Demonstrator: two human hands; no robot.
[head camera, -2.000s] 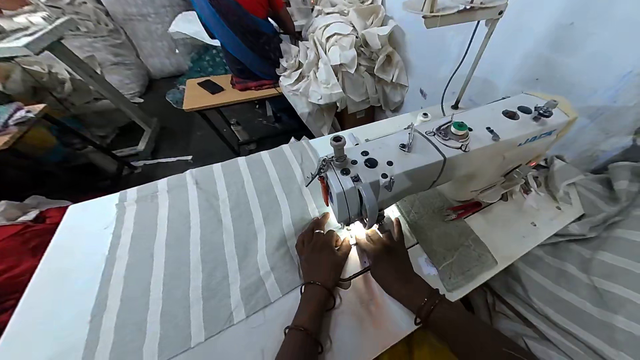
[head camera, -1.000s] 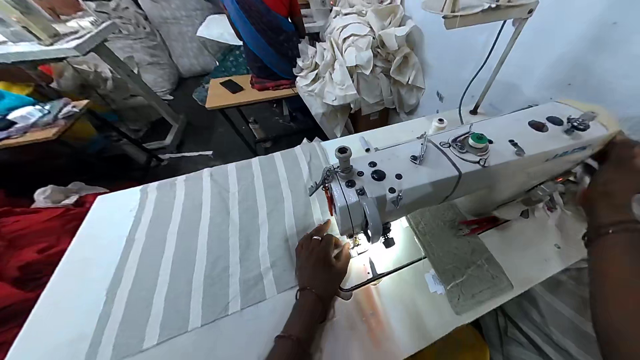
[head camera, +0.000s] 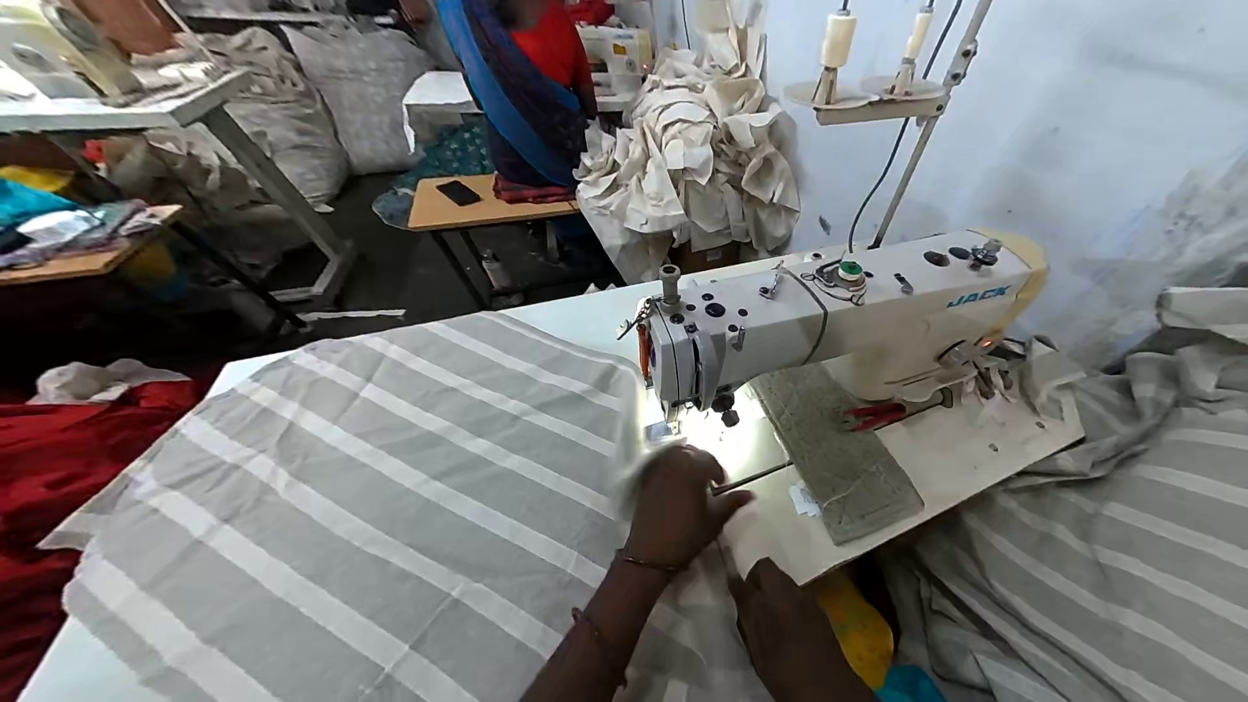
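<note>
Grey fabric with white stripes (head camera: 390, 487) lies over the left part of the white machine table, up to the head of a Jack sewing machine (head camera: 858, 312). My left hand (head camera: 678, 507) is at the fabric's right edge, just in front of the lit needle area; the cloth blurs beside its fingers, which seem to grip it. Lower down, near the front edge, my right hand (head camera: 780, 614) touches or holds a part of the cloth that hangs toward me; its fingertips are partly hidden. Red-handled snips (head camera: 877, 416) lie under the machine arm.
A grey-green pad (head camera: 838, 458) lies right of the needle. More striped fabric (head camera: 1102, 507) is heaped at the right. Red cloth (head camera: 88, 487) lies at the left. A thread stand (head camera: 868, 102) rises behind. Beyond, a person (head camera: 531, 88) is near a wooden bench (head camera: 448, 210) bearing a phone.
My right hand has come from the right end of the machine to the table's front edge. My left hand has moved away from the needle area toward me, and the striped fabric has shifted and spread toward me.
</note>
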